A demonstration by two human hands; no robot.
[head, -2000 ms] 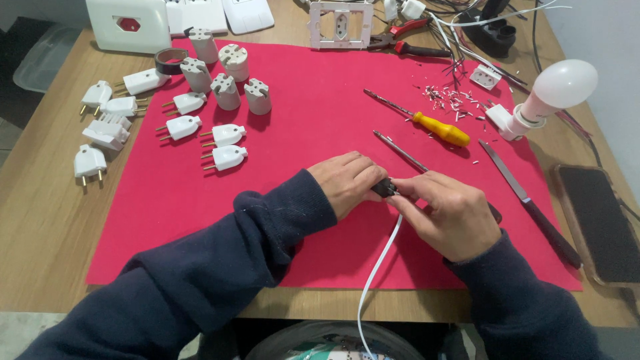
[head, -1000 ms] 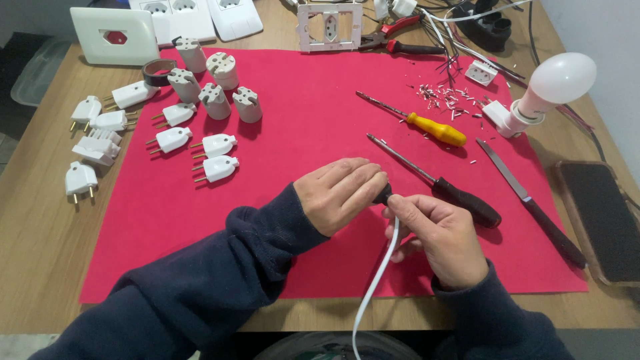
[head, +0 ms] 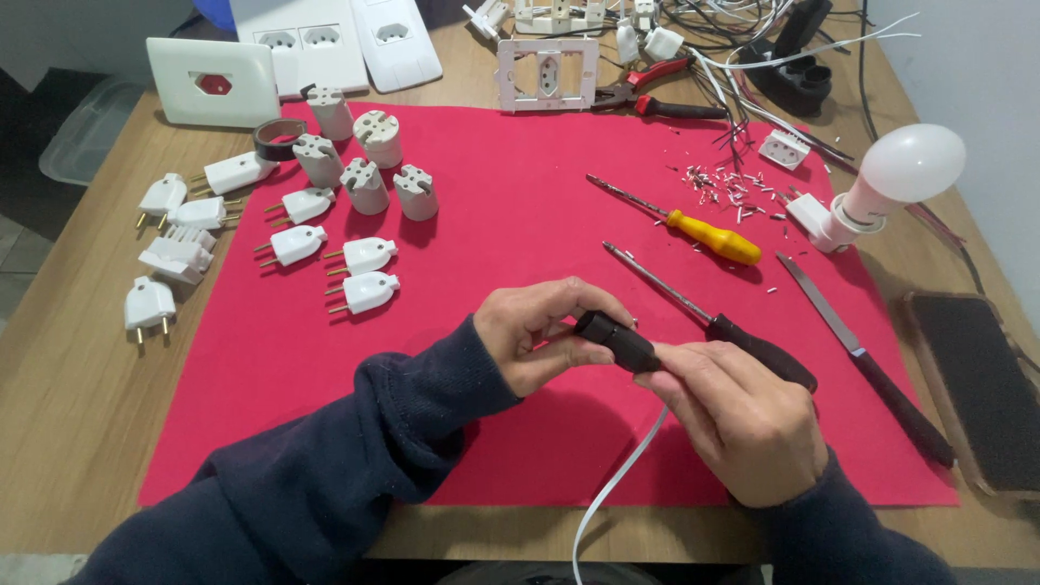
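A small black cylindrical connector [head: 619,341], probably a socket or plug body, is held between both hands over the red sheet [head: 504,455]. My left hand [head: 552,329] pinches its upper left end with thumb and fingers. At its lower right end, the fingertips of my right hand [head: 735,414] grip it where the cord comes in. A white cord [head: 613,479] hangs from beneath my right fingers past the table's front edge. Just beyond my right hand lies a black-handled screwdriver [head: 760,353], and farther off a yellow-handled screwdriver [head: 715,237].
White plugs [head: 370,292] and grey lamp sockets [head: 366,187] stand at the left. A knife [head: 902,406], a phone [head: 975,390] and a bulb in a white holder [head: 914,162] are at the right. Pliers [head: 682,108], wire scraps [head: 723,188], outlet plates [head: 548,77] and loose wires lie at the back.
The black connector, mostly covered by my fingers before, now shows nearly whole and tilted between my hands. My left fingers have spread apart around its end.
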